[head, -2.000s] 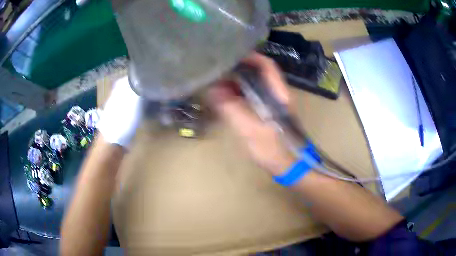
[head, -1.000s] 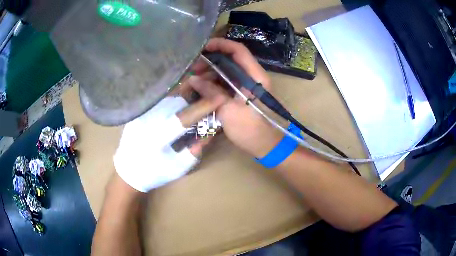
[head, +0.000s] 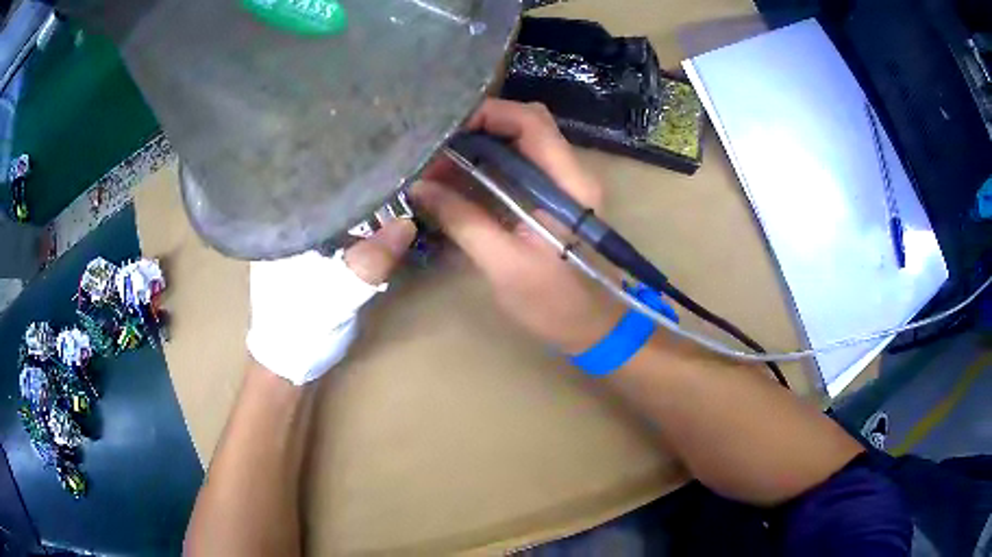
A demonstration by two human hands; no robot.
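Note:
My left hand [head: 310, 310], in a white glove with bare fingertips, holds a small white and metallic assembly [head: 386, 214] at the lower edge of the fume hood. The hood hides part of the assembly. My bare right hand [head: 522, 239], with a blue wrist band, holds the black soldering iron [head: 533, 190]. A pale feed tube [head: 500, 196] runs along the iron and off to the right. The iron's tip is hidden behind the hood. My right fingertips are close beside the assembly; I cannot tell whether they touch it.
The grey fume hood [head: 326, 131] covers the upper left. A black iron stand [head: 587, 82] with a yellowish cleaner [head: 677, 120] is beyond my right hand. White paper [head: 805, 185] with a pen [head: 896, 218] lies right. Several wired assemblies [head: 71, 348] lie left. Brown cardboard [head: 468, 435] lies underneath.
My left hand, earlier farther left, came in to my right hand. Since a second ago, the assembly has moved up and left to the hood's edge, and my hands are slightly apart.

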